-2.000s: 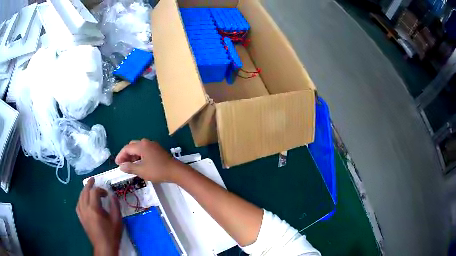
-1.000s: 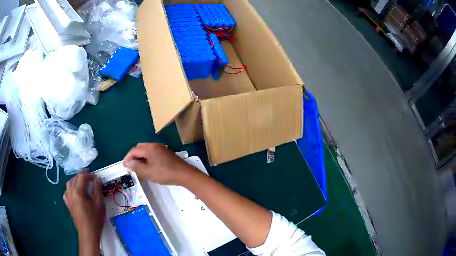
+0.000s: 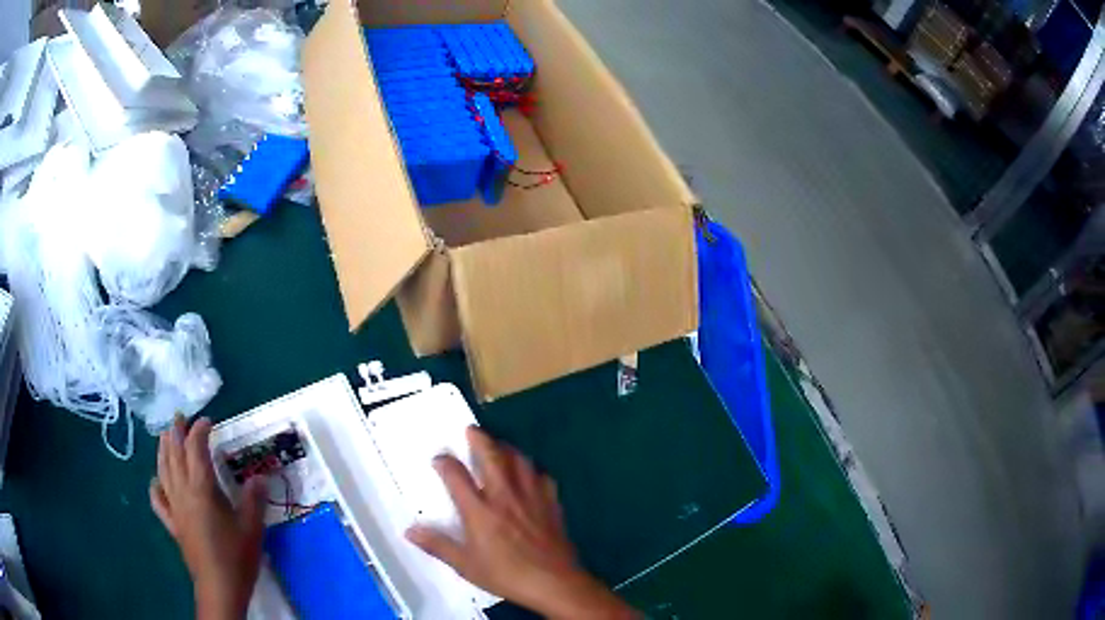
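The white housing (image 3: 345, 466) lies open on the bench in front of me. A dark circuit board (image 3: 269, 453) with red leads sits at its far end, and a blue battery pack (image 3: 325, 567) lies nearer me. My left hand (image 3: 212, 515) is at the housing's left edge, fingers outside and thumb over the inside, gripping the rim. My right hand (image 3: 507, 523) is spread, slightly blurred, over the white cover (image 3: 424, 434) to the right of the housing; whether it touches the cover is unclear.
An open carton (image 3: 579, 303) of blue packs stands beyond. A white bracket (image 3: 390, 383) lies above the cover. White cable bundles (image 3: 61, 315), plastic bags (image 3: 242, 73) and a loose blue pack (image 3: 264, 173) are at left. A blue crate (image 3: 737, 375) is beyond the bench's right edge.
My right hand has moved from the housing's far end right and towards me, over the cover, and its fingers have spread. My left hand has stayed by the housing's left side. The view has shifted.
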